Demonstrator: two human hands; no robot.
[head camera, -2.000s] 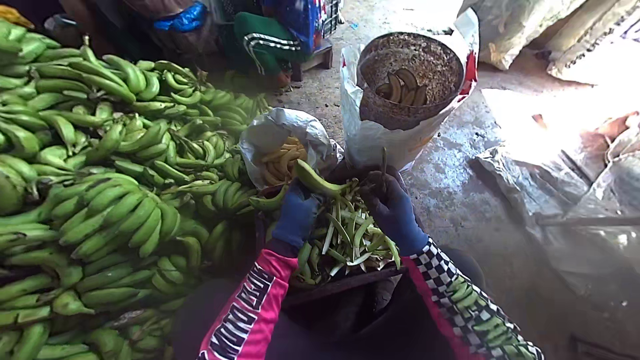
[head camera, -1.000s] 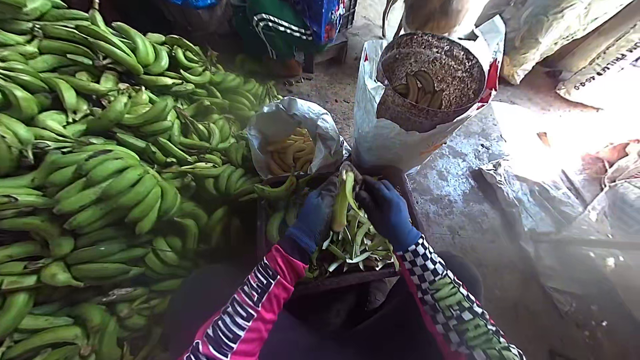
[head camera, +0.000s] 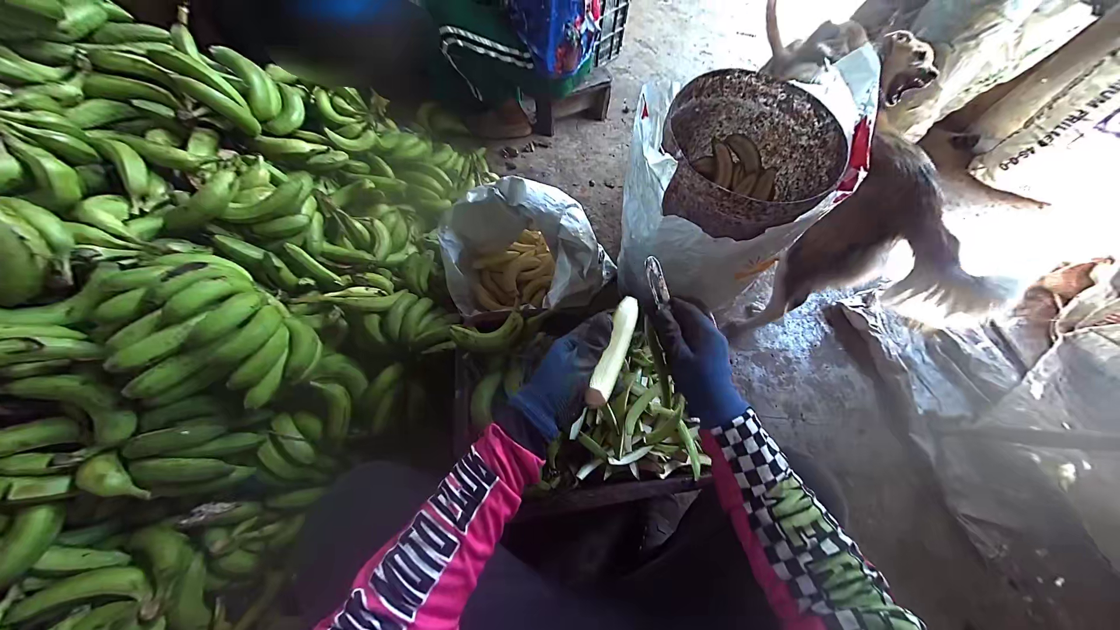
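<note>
My left hand (head camera: 564, 372), in a blue glove, grips a pale peeled plantain (head camera: 614, 350) that stands tilted between my hands. Opposite it, my gloved right hand (head camera: 696, 350) is closed on a knife (head camera: 656, 282) whose blade points up and away. A strip of green peel hangs beside the right fingers. Below both hands, cut green peels (head camera: 643, 429) are heaped in a crate (head camera: 595, 499), with unpeeled green plantains (head camera: 486, 394) at its left side. Peeled yellowish plantains (head camera: 516, 271) fill a white bag (head camera: 560, 210) just beyond the crate.
Green plantain bunches (head camera: 210, 324) are piled at left. A rusty metal container (head camera: 744, 206) holding several brownish plantains stands in a white sack (head camera: 652, 201). A brown dog (head camera: 875, 192) is right of it. Another person's green clothing (head camera: 481, 52) shows at the top; plastic sheeting (head camera: 1032, 420) covers floor at right.
The plantain between my hands had green peel on it; now it shows pale and peeled. The dog, only partly visible at the top one second ago, now stands beside the rusty container.
</note>
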